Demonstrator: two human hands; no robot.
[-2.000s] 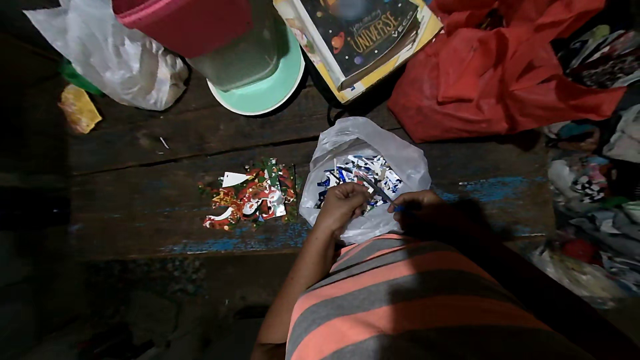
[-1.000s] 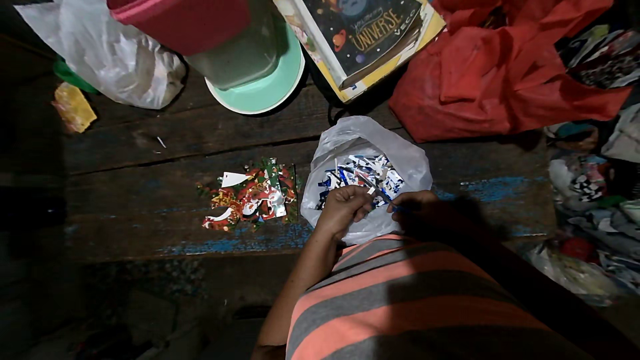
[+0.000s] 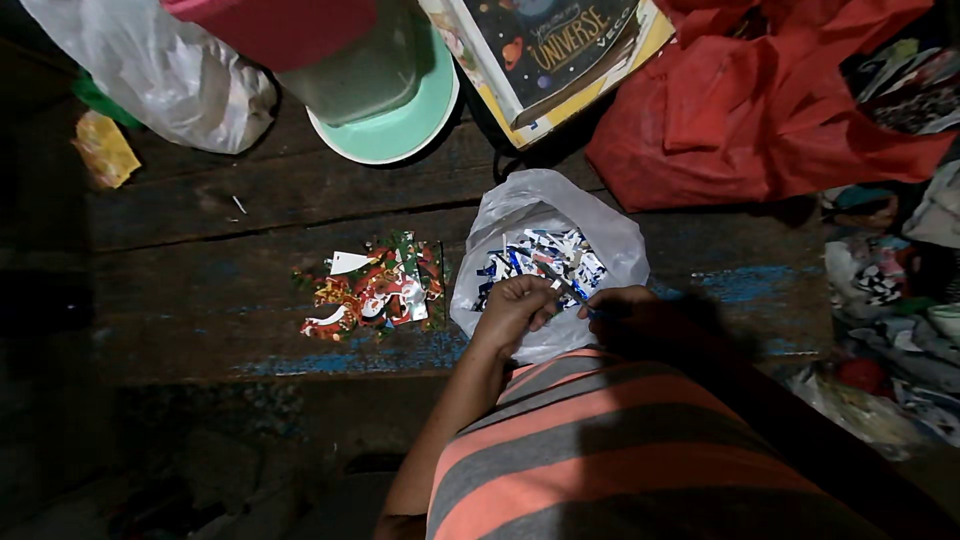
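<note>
A white plastic bag lies wide at the mouth near the bench's front edge, with many blue, white and silver cut scraps inside. Over its near side my left hand pinches a small pale scrap. My right hand, in deep shadow, grips a thin dark tool, apparently scissors, whose blades point up and left beside that scrap. To the left of the bag is a pile of red, green and white printed cutouts, apart from both hands.
The worn wooden bench has blue paint traces. Behind stand a tub on a mint-green plate, books and a red bag. A white bag and yellow wrapper are at left; cloth scraps lie right.
The dark blades, hard to make out one second ago, now show clearly between my hands. Both hands have stayed over the near side of the bag. The cutout pile looks unchanged.
</note>
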